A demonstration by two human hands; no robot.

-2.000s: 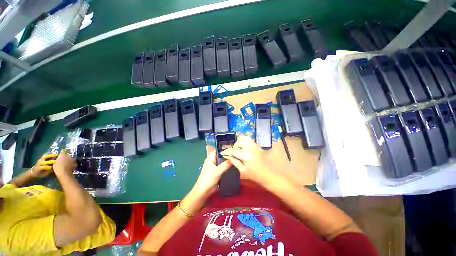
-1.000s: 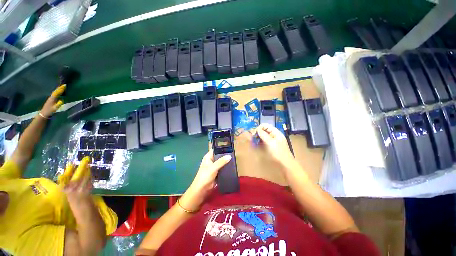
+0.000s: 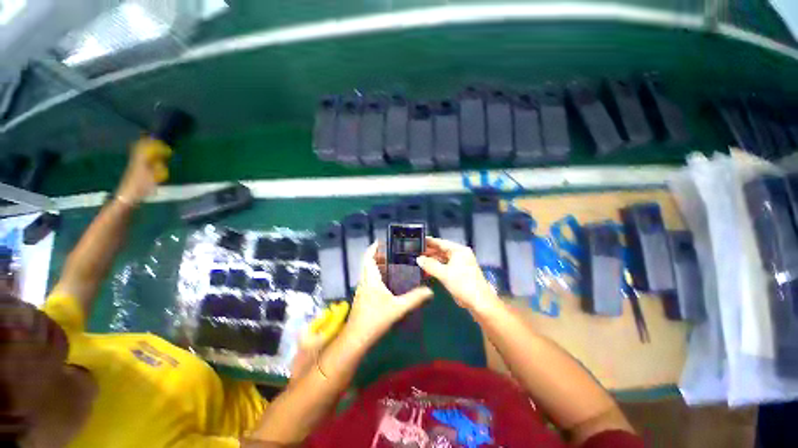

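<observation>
A dark device unit point(image 3: 405, 262) is held up in front of my chest, its window end away from me. My left hand point(image 3: 378, 293) grips it from the left side and below. My right hand point(image 3: 455, 273) touches its right side, with fingers at the lower edge of the window. The picture is blurred, so I cannot tell whether my right fingers hold any small piece. Blue film pieces point(image 3: 560, 262) lie scattered on the cardboard sheet point(image 3: 569, 346). Dark tweezers point(image 3: 636, 308) lie on the cardboard at the right.
Units stand in a row point(image 3: 356, 249) behind my hands and another row point(image 3: 499, 127) beyond the pale rail point(image 3: 289, 189). A parts tray point(image 3: 249, 302) is at left. A neighbour in yellow point(image 3: 153, 381) reaches to a dark unit. Wrapped units point(image 3: 774, 254) are at the far right.
The view has swung left. The held unit is raised, and my right hand has moved from over the cardboard back to it. The neighbour's gloved hand now reaches close beside my left forearm.
</observation>
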